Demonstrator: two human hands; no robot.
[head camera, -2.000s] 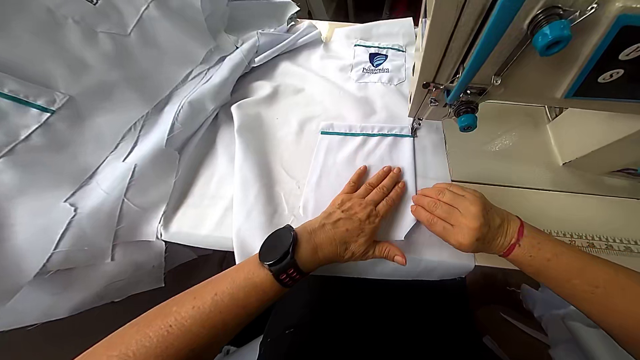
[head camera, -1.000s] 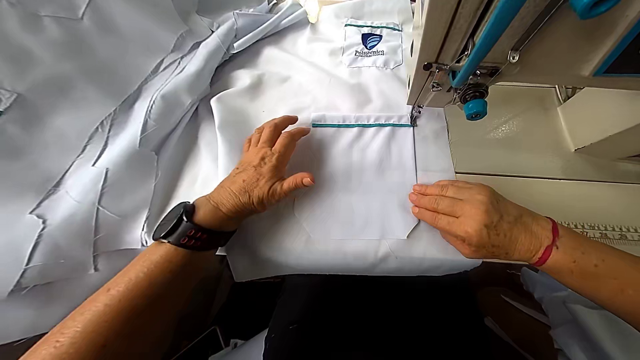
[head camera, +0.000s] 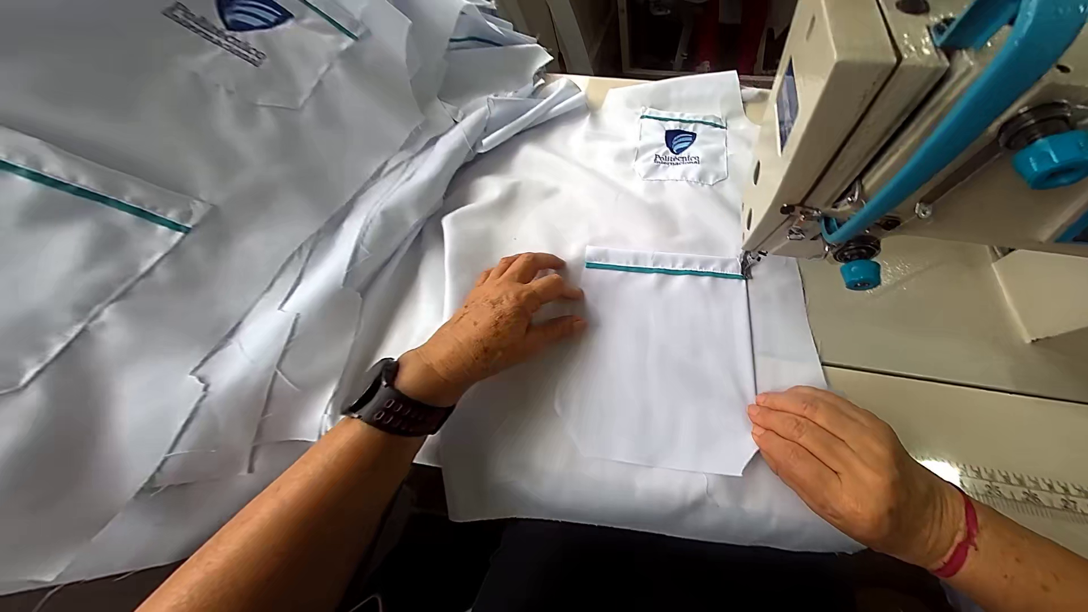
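A white fabric panel (head camera: 527, 204) lies flat under the sewing machine's head (head camera: 816, 127). On it rests a large white pocket piece (head camera: 667, 365) with a teal stripe along its top; the stripe's right end is at the presser foot (head camera: 748, 263). My left hand (head camera: 510, 319), with a black watch on the wrist, lies on the panel beside the pocket's left edge, fingers apart and holding nothing. The fingertips of my right hand (head camera: 850, 467) press together on the pocket's lower right edge; whether they pinch the cloth is unclear. A small pocket with an embroidered emblem (head camera: 680, 157) sits higher up.
More white garment pieces (head camera: 255, 170) with teal stripes are heaped along the left side. Blue knobs (head camera: 861, 274) and a blue lever stick out from the machine. A measuring tape strip (head camera: 1011, 489) runs along the table at the right.
My left hand was flat on the pocket two seconds ago; it has moved left off it and now rests beside its left edge. My right hand stays at the pocket's right edge.
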